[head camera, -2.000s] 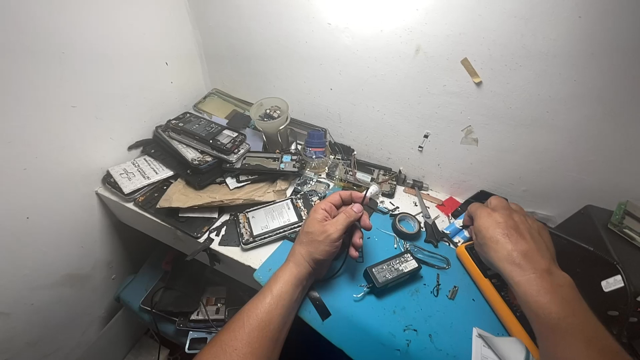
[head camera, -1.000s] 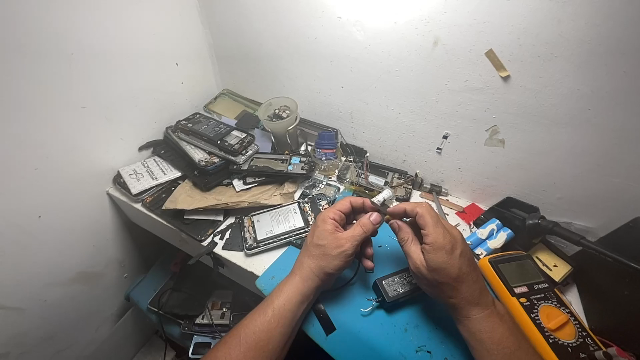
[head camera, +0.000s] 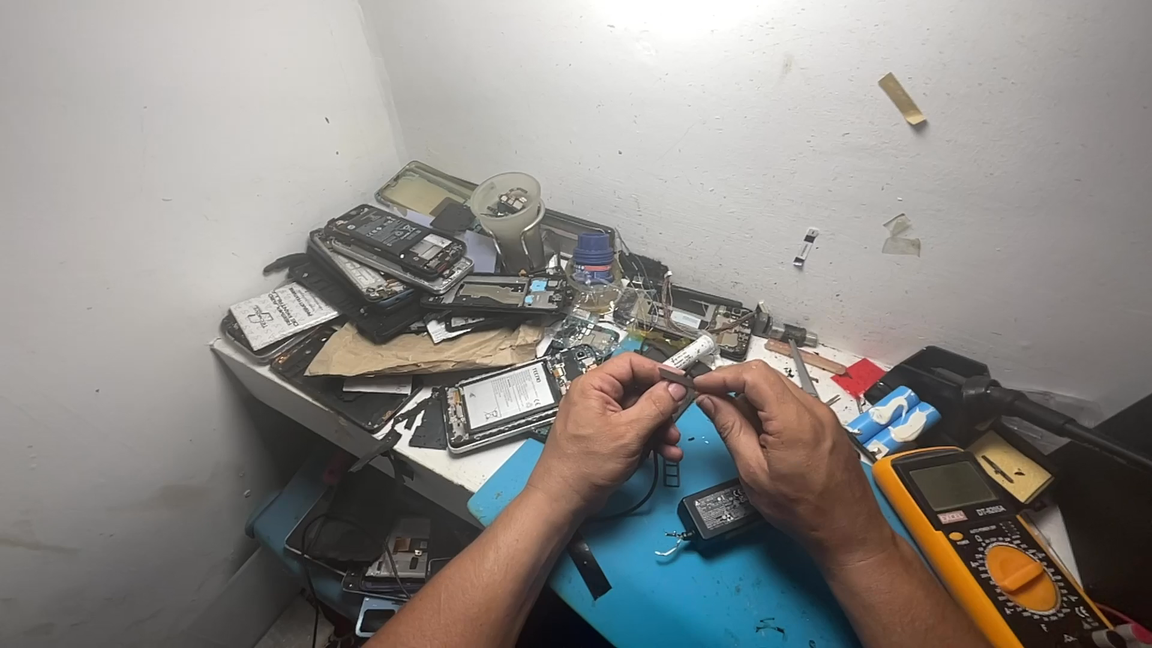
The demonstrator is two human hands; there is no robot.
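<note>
A small dark strip spans the fingertips of both hands above the blue mat. My left hand pinches its left part between thumb and fingers, and a black cable runs down from beneath that hand. At the strip's right end are the thumb and index fingertip of my right hand. Just behind the fingertips a white tube-like piece shows. A black power adapter with bare wire at its end lies on the mat, partly hidden by my right hand.
A yellow multimeter lies at the right, near blue battery cells. Opened phones, brown paper, a cup of small parts and a blue-capped bottle crowd the left and back. A phone with an exposed battery lies left of my hands.
My right hand has come from over the multimeter at the right to meet my left hand at the dark strip. The multimeter, covered by that arm before, now shows.
</note>
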